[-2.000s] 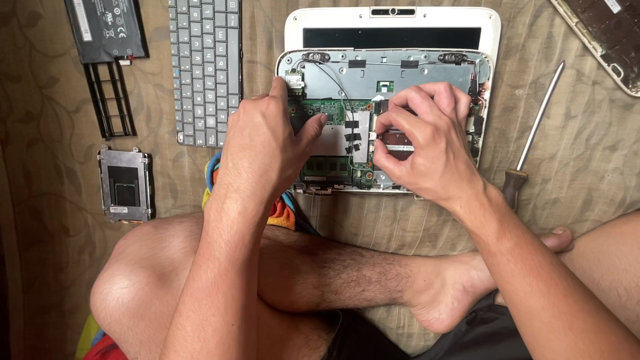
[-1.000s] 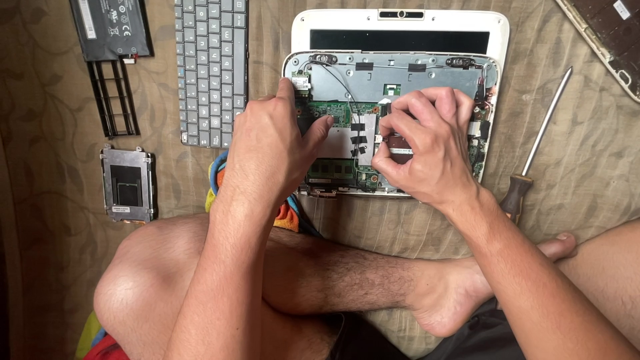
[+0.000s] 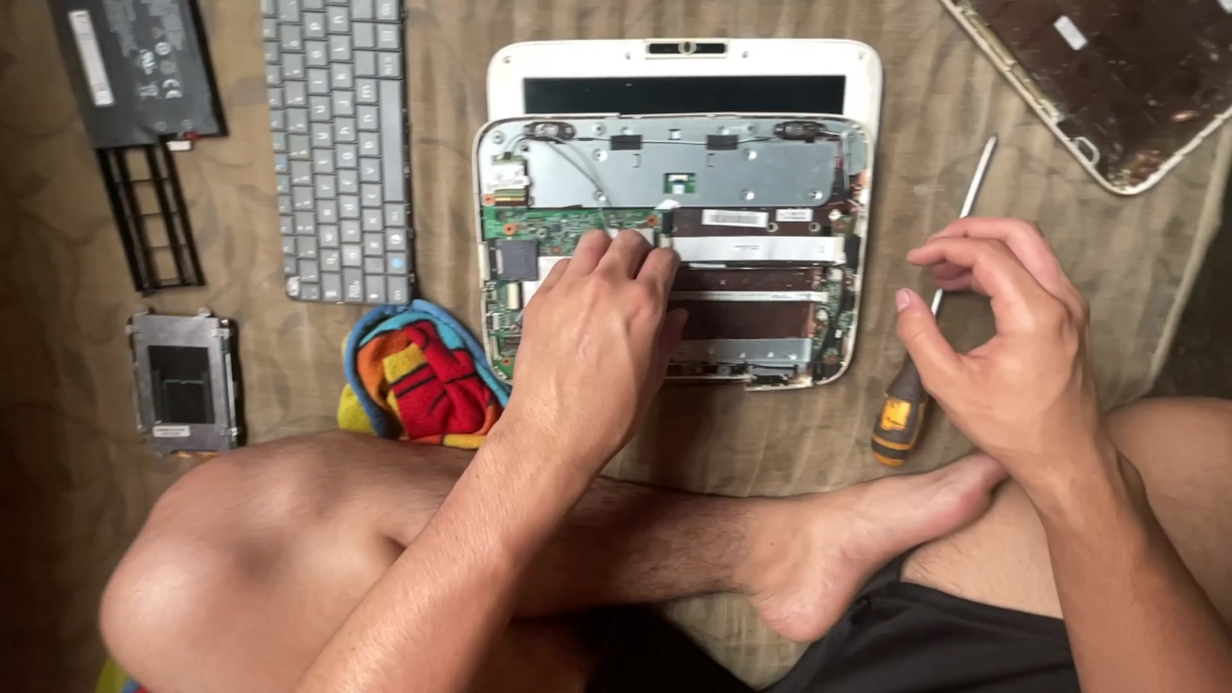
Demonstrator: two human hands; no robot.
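An opened white laptop (image 3: 674, 160) lies in front of me, its green circuit board (image 3: 563, 223) and metal plate exposed below the black screen (image 3: 683, 95). My left hand (image 3: 611, 318) rests over the middle of the laptop, fingertips down at the board near a thin cable; whether they grip anything is hidden. My right hand (image 3: 1006, 327) is raised to the right of the laptop, above a screwdriver (image 3: 900, 414) with a dark and yellow handle. Its fingers are curved and apart, with nothing seen between them. The screwdriver's shaft passes partly behind that hand.
On the left lie a laptop keyboard (image 3: 342, 154), a black battery (image 3: 144, 67) and a metal drive caddy (image 3: 185, 380). A colourful cloth (image 3: 423, 375) touches the laptop's lower left. A dark bottom cover (image 3: 1136, 87) lies upper right. My crossed legs (image 3: 318, 520) border the near side.
My right hand has moved off the laptop to the right, over the screwdriver. My left hand has moved right, from the laptop's left edge to its middle.
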